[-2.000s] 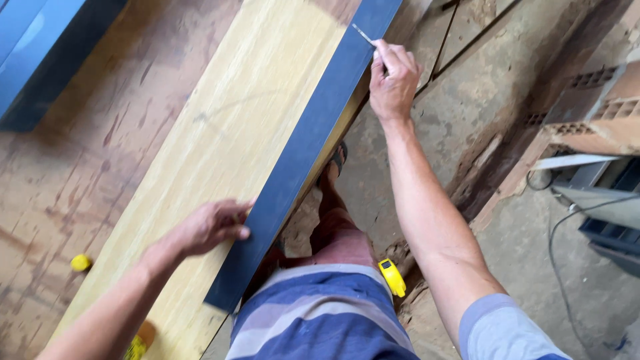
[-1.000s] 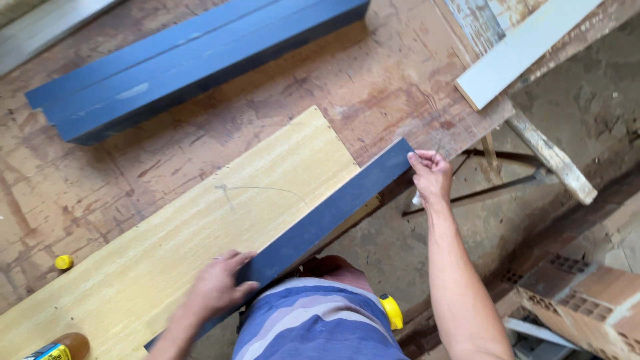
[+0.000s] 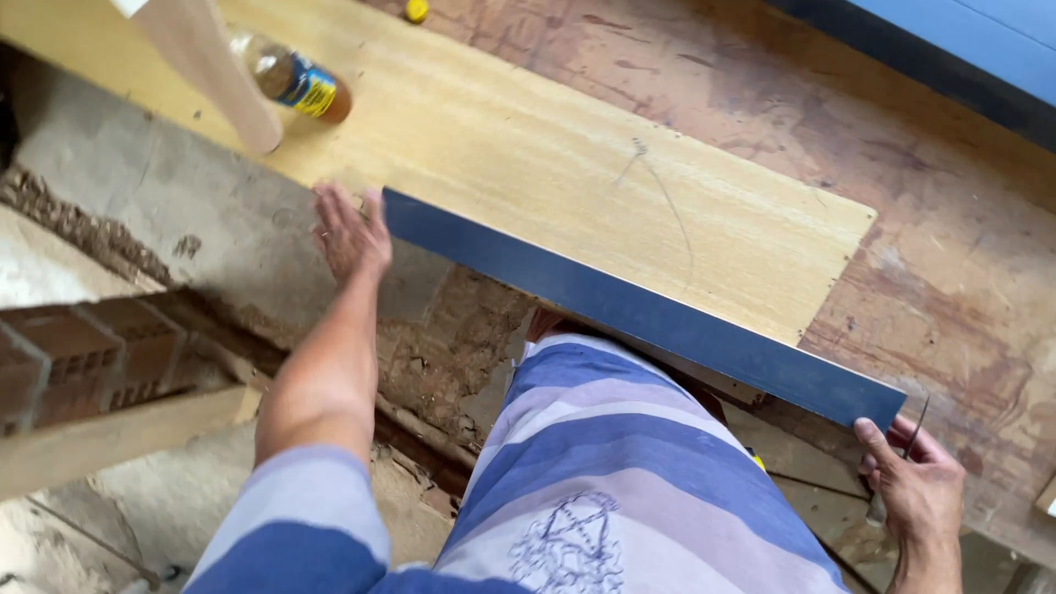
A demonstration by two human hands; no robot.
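Note:
A long dark-blue strip slants along the front edge of a pale wooden board, in front of my striped shirt. At its left end is my left hand, fingers extended and slightly apart, the thumb side against or close to the strip's end. My right hand grips the right end between thumb and fingers. In the same hand sits a thin pointed tool, its slim metal tip upward and its handle end low by the palm; its exact kind is unclear. A faint curved pencil line marks the board.
On the board lies a bottle of amber liquid; a smooth wooden piece rises near it. A yellow cap and a large blue panel piece rest on the worn workbench. Hollow bricks stand at the left.
My left hand has moved from the strip's face to its left end, its fingers now extended. My right hand remains at the other end. The view has turned a lot.

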